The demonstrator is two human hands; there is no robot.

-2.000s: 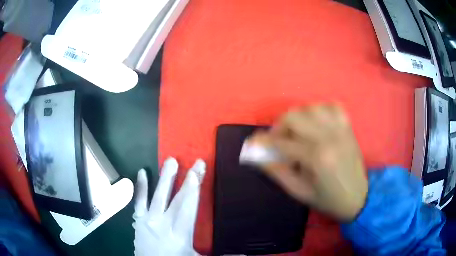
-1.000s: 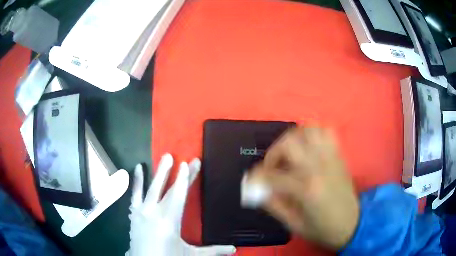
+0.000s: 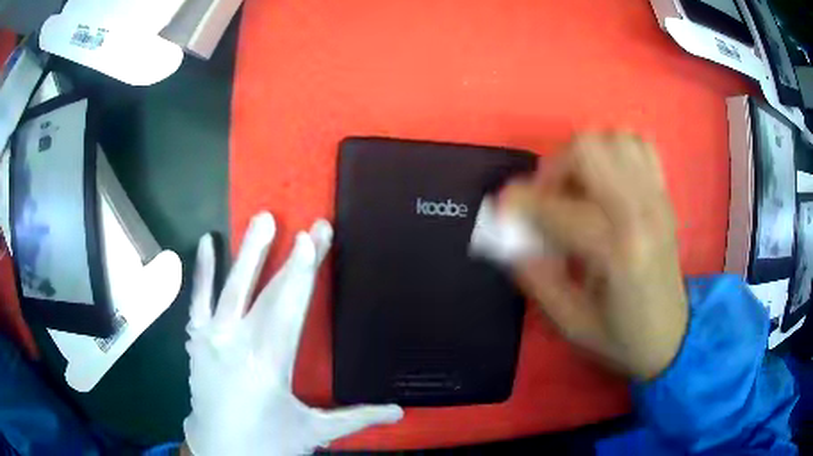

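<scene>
A black e-reader (image 3: 419, 285) lies back up on the red mat (image 3: 499, 80), its grey "koobe" logo showing. My right hand (image 3: 606, 249), bare and blurred, pinches a small white cleaning cloth (image 3: 504, 236) over the right part of the e-reader's back, right of the logo. Whether the cloth touches the surface is hard to tell. My left hand (image 3: 254, 347), in a white glove, lies with fingers spread along the e-reader's left side, its thumb at the lower edge. It grips nothing.
At left, an e-reader (image 3: 55, 209) lies screen up on a white box tray (image 3: 134, 303). Another white box (image 3: 116, 31) is at the upper left over the dark green bench (image 3: 178, 169). At right, several boxes carry e-readers (image 3: 774, 191).
The view has shifted, so things sit higher and further left. My right hand with the cloth has moved up and right across the e-reader, uncovering the whole logo. My left hand stays beside it.
</scene>
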